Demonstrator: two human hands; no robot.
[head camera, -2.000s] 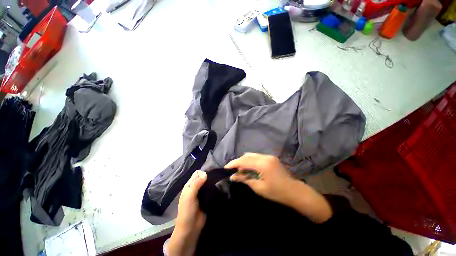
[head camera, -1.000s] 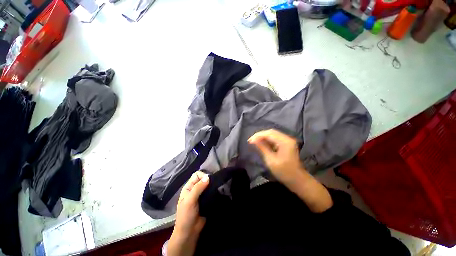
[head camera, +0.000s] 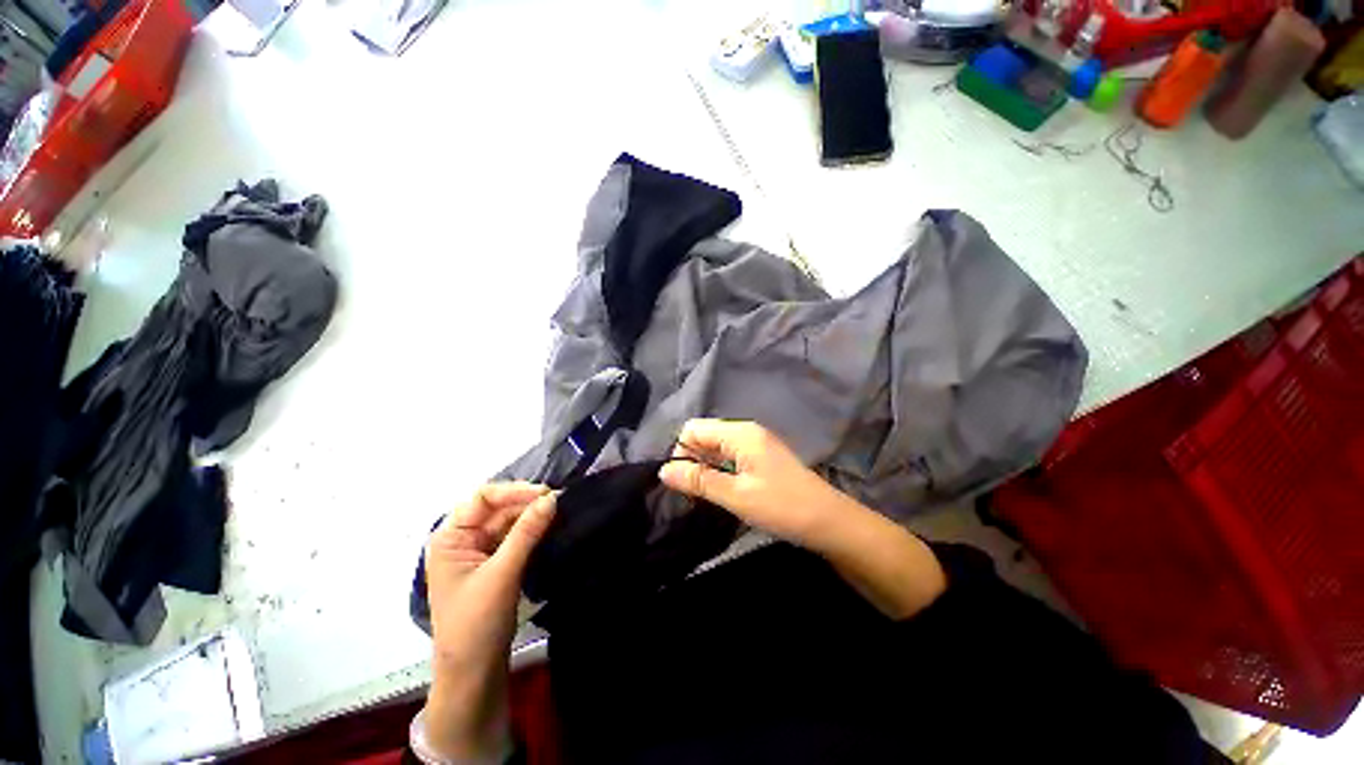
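A grey-and-black polo shirt (head camera: 838, 351) lies crumpled on the table in front of me. My left hand (head camera: 486, 561) pinches one end of its black sleeve panel (head camera: 606, 523) near the table's front edge. My right hand (head camera: 733, 475) pinches the panel's upper right edge, so the edge is held between both hands. A small green bit of the thread snips shows at my right fingers; the rest is hidden in the hand. Part of the collar or placket strip lies behind my left hand.
A second grey-and-black shirt (head camera: 225, 336) lies at left, beside dark garments (head camera: 30, 389). A white paper sheet (head camera: 183, 700) is at the lower left. A phone (head camera: 853, 97), green block (head camera: 1010, 87) and orange bottle (head camera: 1179, 79) stand at the back right. Red crates (head camera: 1212, 508) are beside the table.
My right hand has come back from above the shirt to the black panel. My left hand has moved left, and the black panel is now spread between both hands.
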